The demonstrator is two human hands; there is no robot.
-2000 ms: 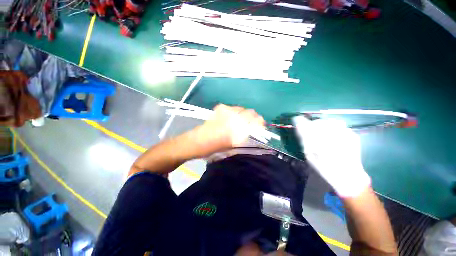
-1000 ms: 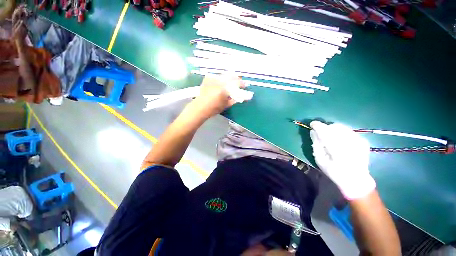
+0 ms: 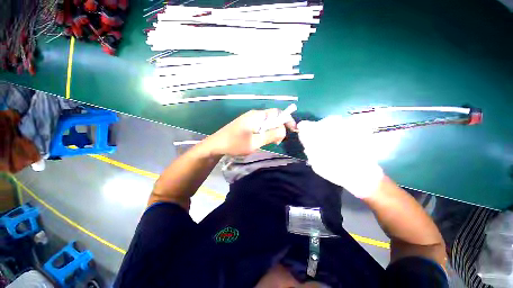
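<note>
My left hand (image 3: 250, 132), bare, holds a few white sleeving tubes; one short end (image 3: 286, 114) sticks out past its fingertips, and another end shows at lower left. My right hand (image 3: 343, 152), in a white glove, holds the wires of a harness. Its red-and-black connector (image 3: 475, 116) points right, and one wire leg carries a white sleeve (image 3: 416, 109). The fingertips of both hands nearly meet above the bench's near edge. The wire ends between them are too blurred to tell clearly.
The pile of white sleeving (image 3: 225, 45) lies on the green bench (image 3: 382, 67) beyond my hands. Bundled red-and-black connectors (image 3: 95, 22) lie at far left. Blue stools (image 3: 84, 134) stand on the floor at left, near a person's grey clothing.
My hands have come together, the right moving left with the harness. The tube end in my left hand now points at the right fingertips. The camera view has shifted.
</note>
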